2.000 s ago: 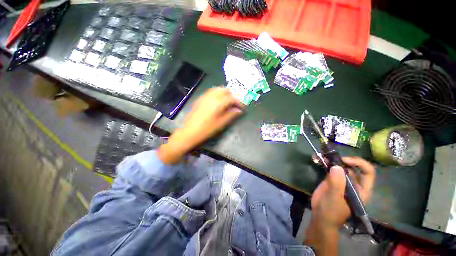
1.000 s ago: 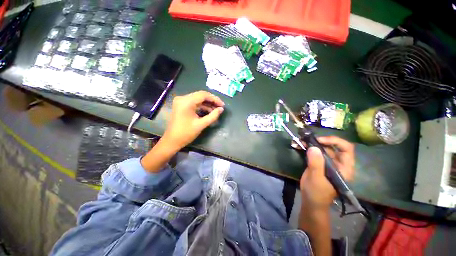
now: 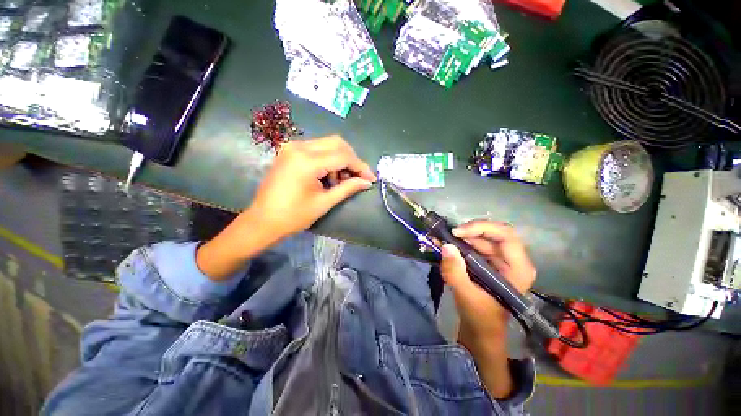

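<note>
My right hand (image 3: 487, 272) holds a black soldering iron (image 3: 496, 284) with a pale curved feed tube alongside. Its metal tip points up and left, close to my left fingertips. My left hand (image 3: 313, 183) has thumb and forefinger pinched together at the left end of a single circuit board (image 3: 416, 171) lying on the mat. Something tiny seems to be between the fingertips, too small to make out. A loose pile of tiny red and black parts (image 3: 274, 124) lies just above my left hand.
Fanned circuit boards (image 3: 325, 49) lie at the back, more boards (image 3: 518, 156) at right beside the tip-cleaning tin (image 3: 608, 176). A fan (image 3: 656, 89) and white box (image 3: 691, 244) stand right. A smartphone (image 3: 177, 89) and blister tray (image 3: 53, 89) lie left. A red bin (image 3: 593, 341) is below.
The view has moved closer and shifted. The iron's tip and my left fingertips have come together at the single board's left end. The red-and-black pile now shows.
</note>
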